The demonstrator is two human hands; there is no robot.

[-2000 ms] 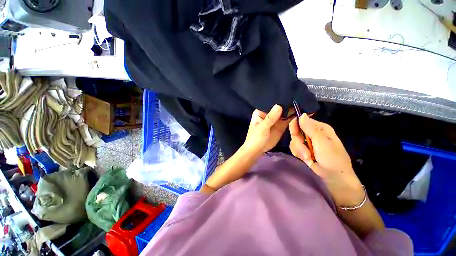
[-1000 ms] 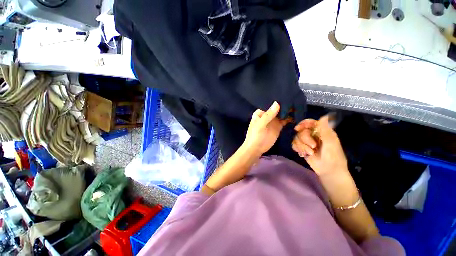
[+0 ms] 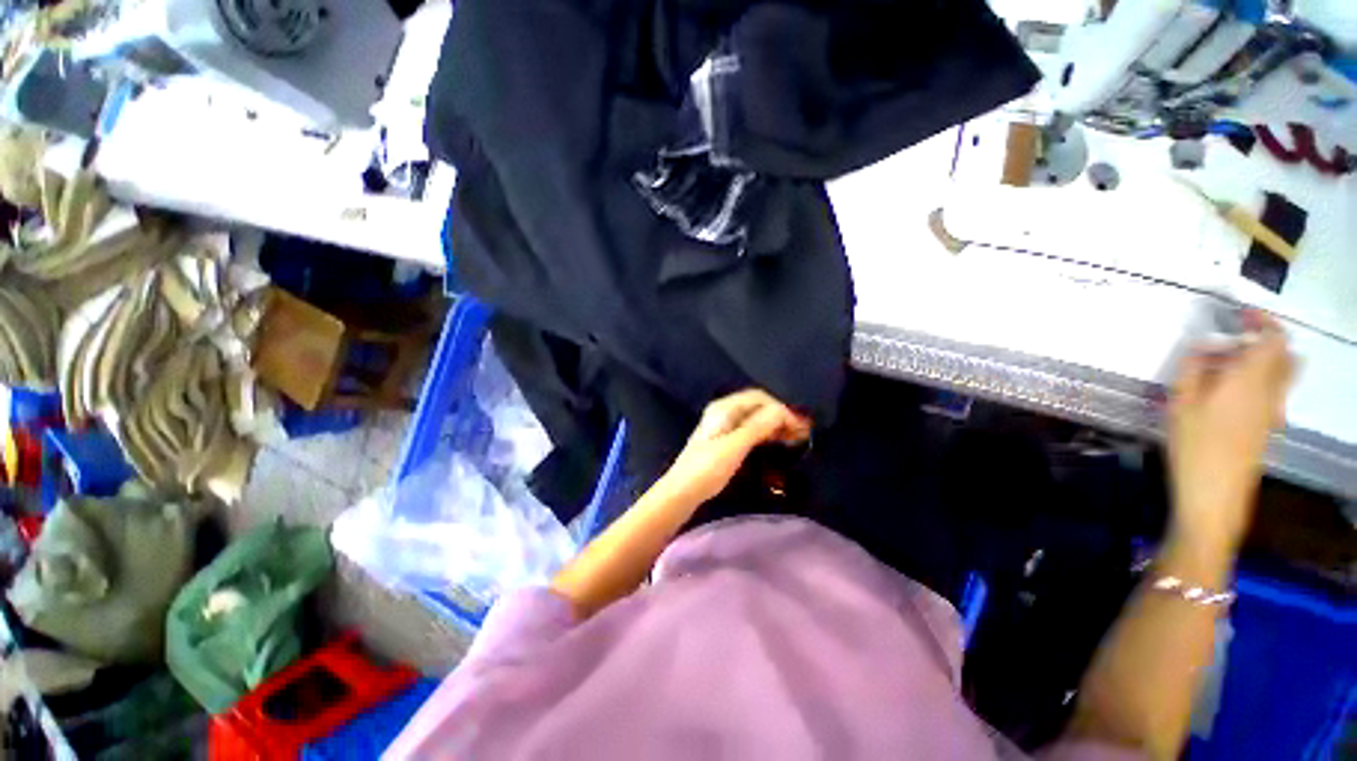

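Note:
A dark jacket (image 3: 573, 223) hangs from the white table towards my lap, with a black and white checked trim (image 3: 697, 201) on it. My left hand (image 3: 740, 428) pinches the jacket's lower edge near my lap. A small orange spot shows just below its fingertips; I cannot tell what it is. My right hand (image 3: 1232, 409) is away from the jacket, raised over the table's front edge at the right. It is blurred, with a greyish blur at its fingertips, and I cannot tell whether it holds something.
A sewing machine (image 3: 238, 52) stands at the upper left, and machine parts lie at the upper right of the white table (image 3: 1027, 312). A blue basket (image 3: 435, 402) with clear plastic bags (image 3: 454, 528) is left of my lap. A blue bin (image 3: 1287, 662) is under the table at right.
My right hand has left the jacket edge and moved right, over the table. My left hand still pinches the cloth, now lower and slightly left in view. The view has shifted.

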